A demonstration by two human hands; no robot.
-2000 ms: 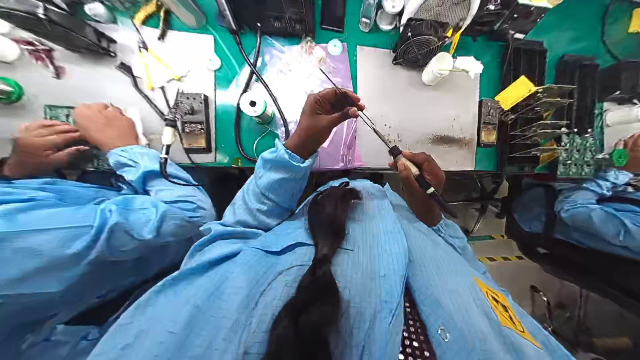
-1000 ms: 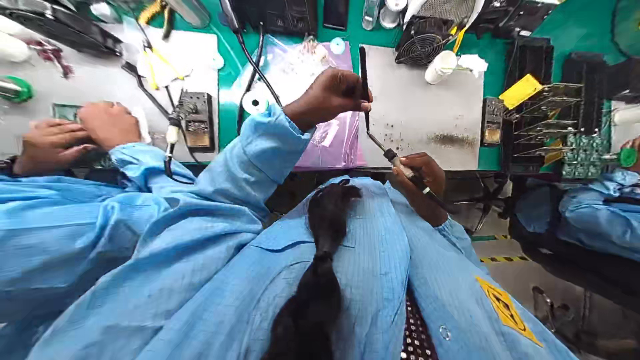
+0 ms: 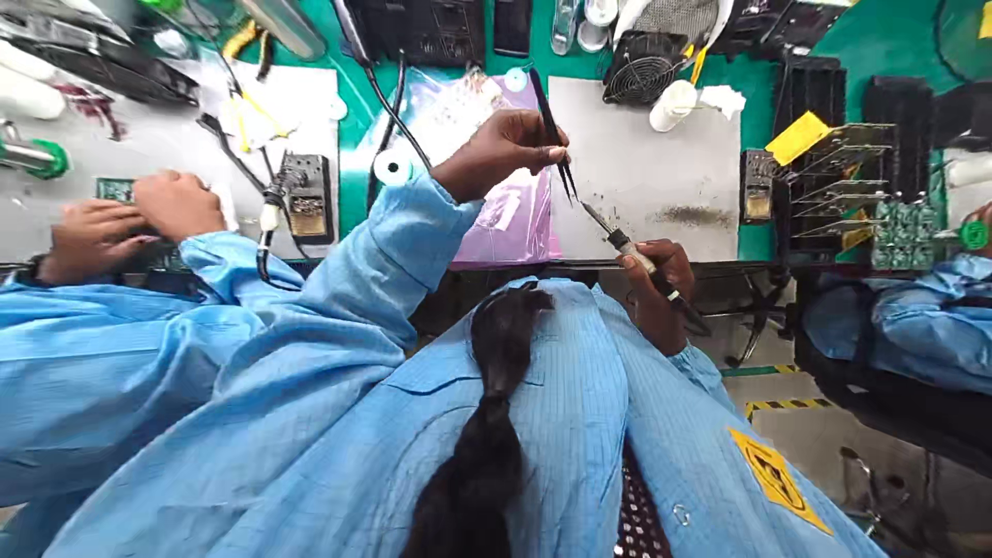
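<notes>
My left hand [image 3: 508, 151] holds black tweezers [image 3: 549, 116] between thumb and fingers, their points downward over the left edge of a pale work mat [image 3: 643, 163]. In my right hand [image 3: 659, 287] is a soldering iron [image 3: 637, 256], its metal tip pointing up and left, close to the tweezer points. Whether the two tips touch, or anything sits between them, I cannot tell. Left of the tweezers lies a pink plastic bag [image 3: 508, 217], under my left forearm and hand. Dark specks [image 3: 694, 215] are scattered on the mat.
A small fan [image 3: 643, 74] and a white bottle [image 3: 673, 106] stand behind the mat. A soldering iron stand [image 3: 756, 186] and a rack of circuit boards [image 3: 841, 182] are at right. A solder spool [image 3: 393, 167] is left of the bag. A co-worker's hands [image 3: 178, 205] are further left.
The tweezers in my left hand have turned from slanting, points near the iron's shaft, to steeply upright. Since one second ago, their points have come into view beside the iron's tip.
</notes>
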